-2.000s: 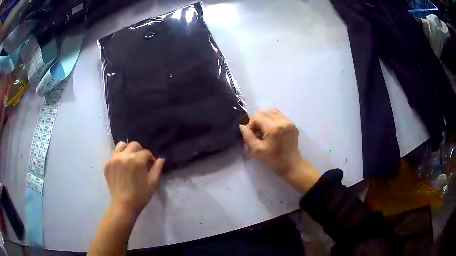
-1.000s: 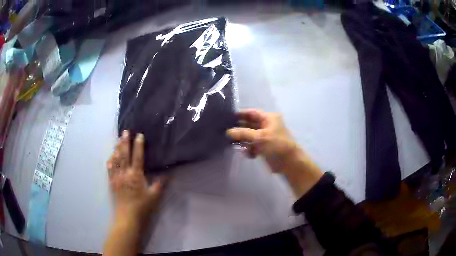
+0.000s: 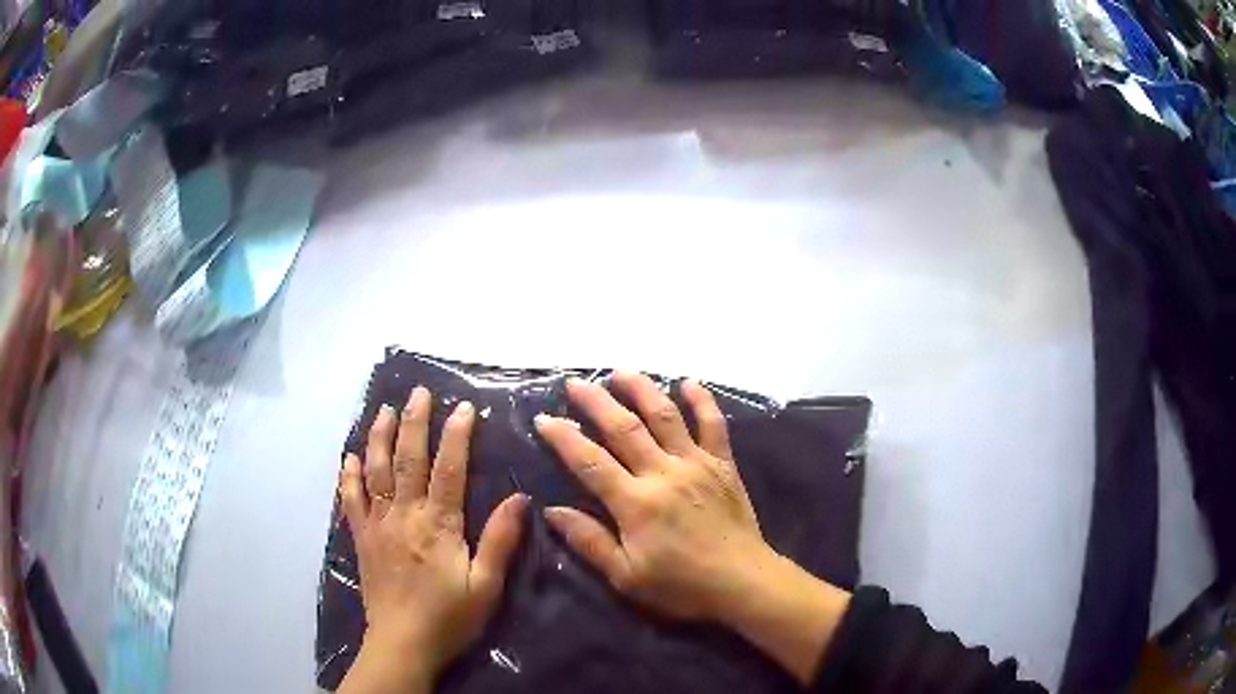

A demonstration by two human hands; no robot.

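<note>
A dark folded garment in a clear polybag lies flat on the white table, near its front edge, with bright glare lines along its far edge and left side. My left hand lies palm down on its left part, fingers spread. My right hand lies palm down on its middle, fingers spread, thumb close to my left thumb. Neither hand grips anything. The near end of the bag is cut off by the picture's bottom edge.
A pale-blue label strip with white printed labels runs down the left and curls at its far end. Dark packs with white stickers line the far side. Loose dark garments lie at the right. A black slim object is at lower left.
The bagged garment has been turned and now lies nearer to me. My hands have moved from its lower edges onto its top surface. The far row of packs has come into view.
</note>
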